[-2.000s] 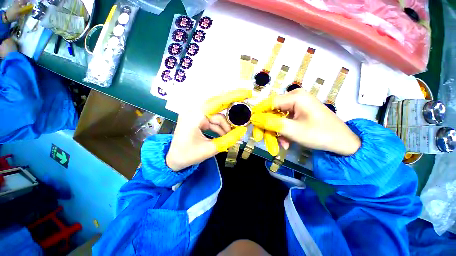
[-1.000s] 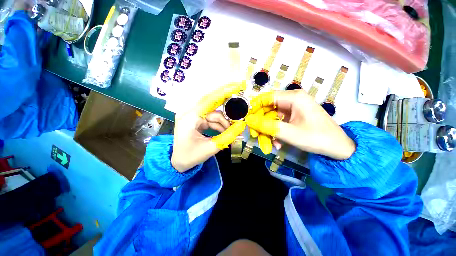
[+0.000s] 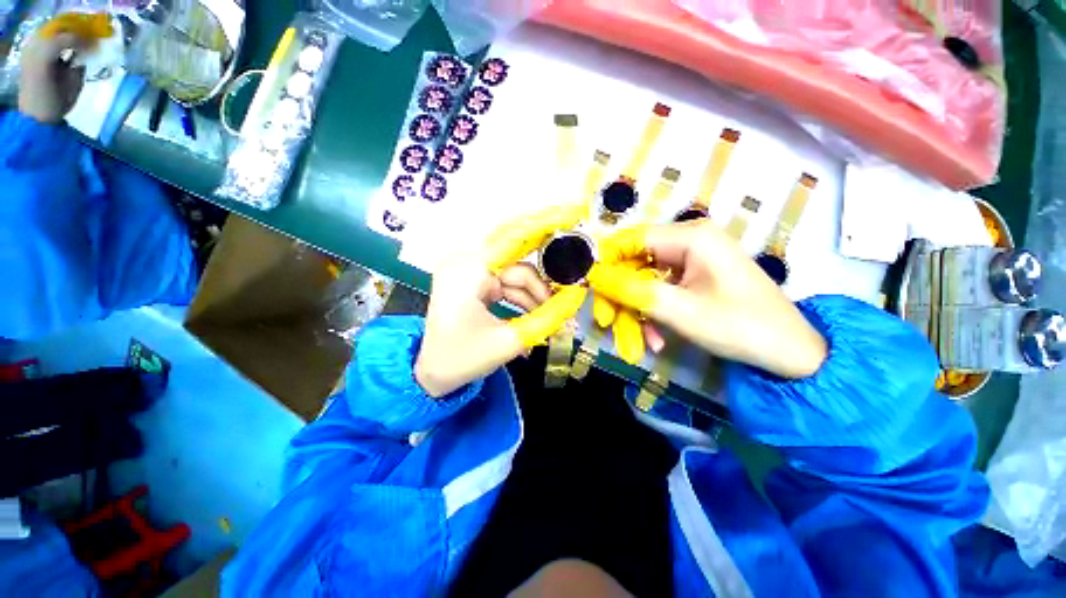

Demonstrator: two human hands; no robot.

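A wristwatch with a round black face and thin metal rim is held face up between both hands. My left hand grips the left side of its case with yellow-cotted fingers. My right hand has yellow-cotted fingertips at the right edge of the case; whether it pinches the rim or something small is hidden. A gold band hangs below the case near the bench edge. More watches with gold bands, one at the back, lie in rows on the white mat.
A pink foam tray lies at the back right. Clear bottles stand on a round dish at the right. Dark round stickers and a sleeve of white discs lie left. A cardboard box is below left. Another person's hand shows upper left.
The view has shifted slightly, so bench items appear lower and further right. Both hands still hold the watch. The other person's hand has come into view at the upper left.
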